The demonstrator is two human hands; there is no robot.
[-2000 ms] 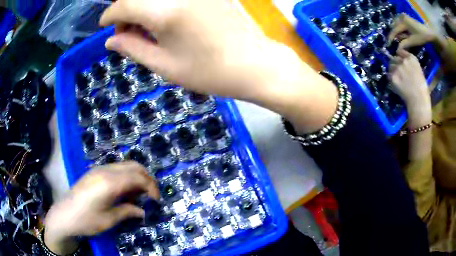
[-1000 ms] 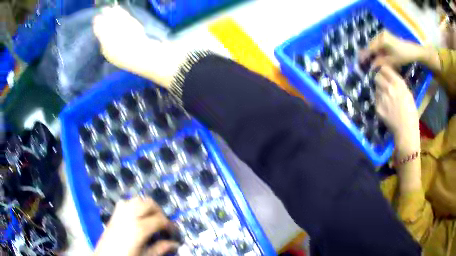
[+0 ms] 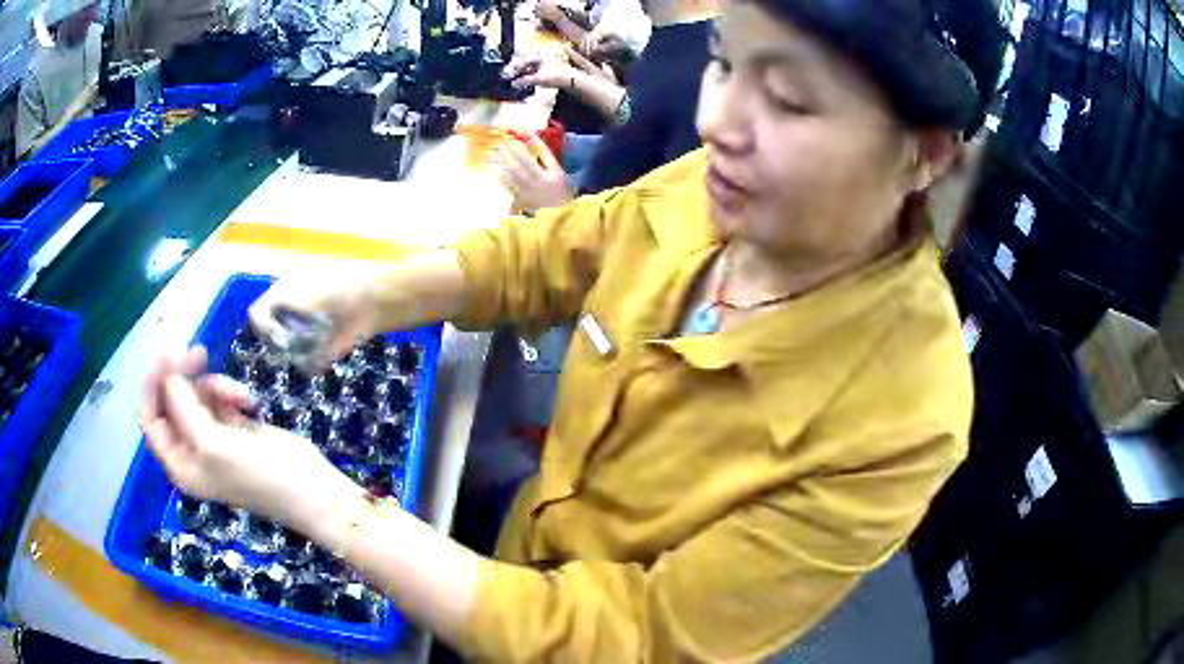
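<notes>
Neither of my hands is in view. Nearest in front is a blue tray (image 3: 121, 525) with rows of camera modules (image 3: 312, 599), dark round barrels on silvery boards. Another person in a mustard shirt (image 3: 727, 480) sits at it. That person's one hand (image 3: 370, 311) holds a small silvery, blurred thing over the tray's far end. Their other hand (image 3: 214, 448) is raised over the tray's left side with bent fingers. These hands and arms hide part of the modules.
White bench (image 3: 98, 428) with yellow-orange tape (image 3: 104, 590). A green belt (image 3: 195, 169) runs at left, with blue trays (image 3: 52, 370) beside it. Further workers' hands (image 3: 532, 175), a dark box-shaped device (image 3: 351, 123), black stacked crates (image 3: 1026, 428) and a carton (image 3: 1127, 370) are around.
The view has swung right and up to the neighbouring worker. My hands and my own tray of modules have left the picture.
</notes>
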